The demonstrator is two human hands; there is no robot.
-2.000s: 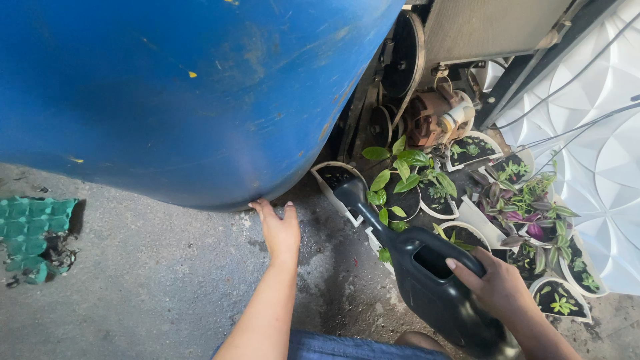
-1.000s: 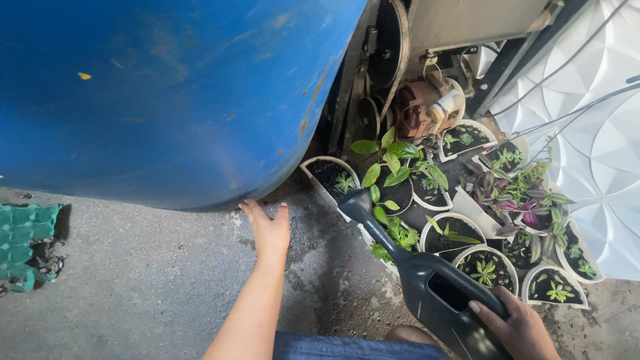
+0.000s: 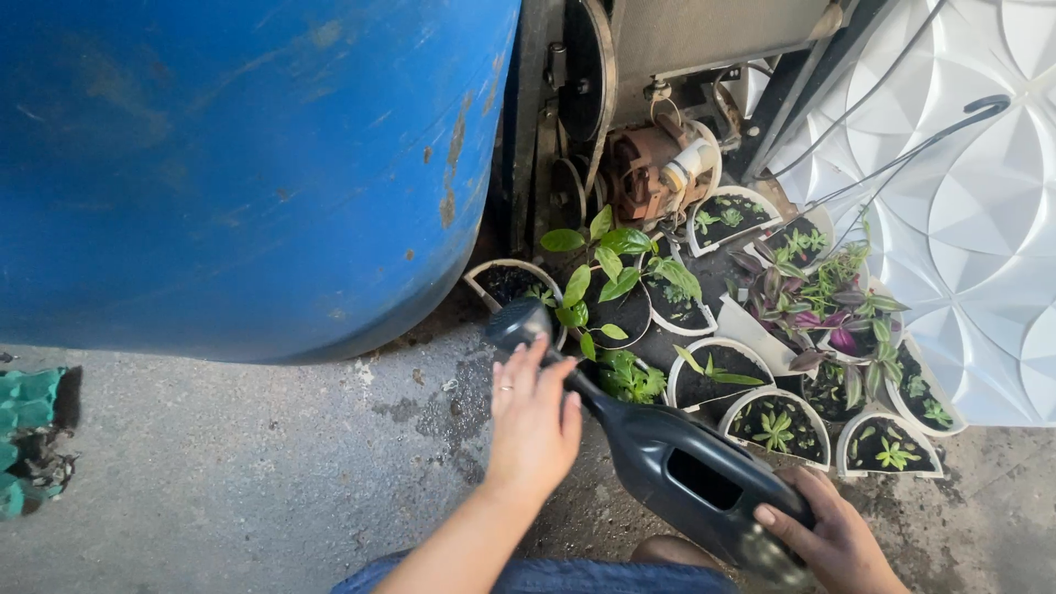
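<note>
A black plastic watering can lies tilted across the lower middle, its spout pointing up and left. My right hand grips its lower right end. My left hand is at the spout just below the sprinkler rose, fingers spread; whether they touch the spout I cannot tell. The rose hangs over the edge of a half-round white pot of dark soil. Beside it stand a leafy green plant and several half-round pots with seedlings, one of them a small succulent pot.
A big blue plastic barrel fills the upper left. Behind the pots are a rusty motor and a belt pulley. White embossed panels and a hooked wire are at right. A green egg tray lies at far left.
My left hand has moved from beside the barrel's lower edge to the right, to the can's spout. The rose was over the left pot's right side and is now near its lower edge.
</note>
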